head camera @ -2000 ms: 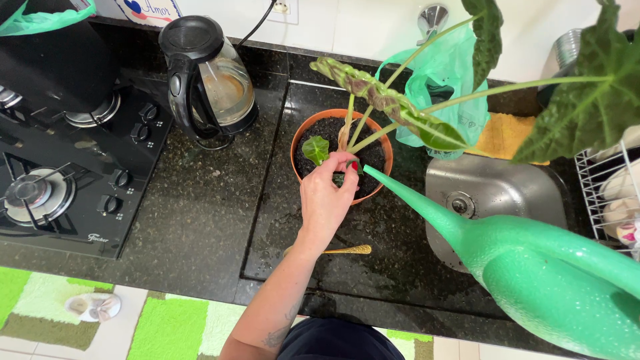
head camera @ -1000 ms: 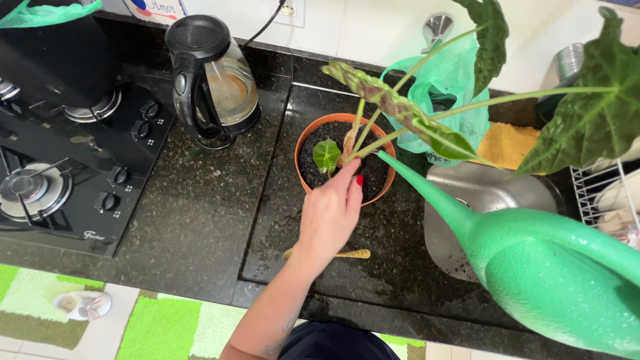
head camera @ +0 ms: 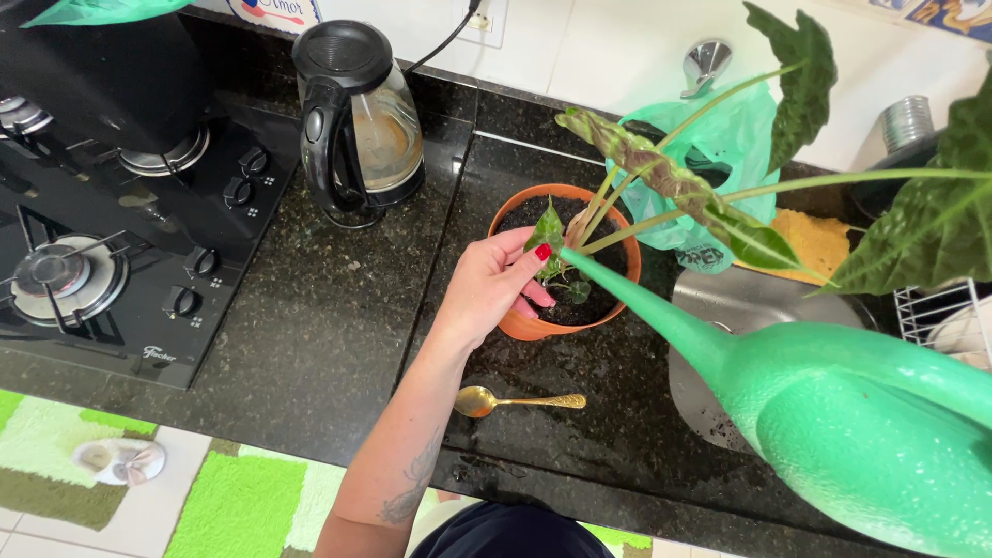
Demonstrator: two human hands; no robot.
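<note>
My left hand (head camera: 504, 283) reaches over the left rim of a terracotta-coloured pot (head camera: 527, 327), its thumb and fingers closed on a small green leaf (head camera: 549, 232). A tall plant with long stems (head camera: 651, 225) and large dark leaves (head camera: 922, 225) grows from the dark soil (head camera: 593, 306). The green plastic watering can (head camera: 852, 418) comes in from the right, its spout tip over the soil beside my thumb. My right hand is out of view. A gold-coloured spoon (head camera: 535, 401) lies on the counter in front of the pot.
A glass electric kettle (head camera: 360, 124) stands between the gas cooktop (head camera: 116, 256) and the pot. Behind the pot lies a green plastic bag (head camera: 721, 170). On the right are a steel sink (head camera: 697, 372), a yellow cloth (head camera: 814, 240) and a white dish rack (head camera: 942, 310).
My left hand has moved from the base of the stems to the small leaf at the left of the pot. The watering can's spout still points into the pot.
</note>
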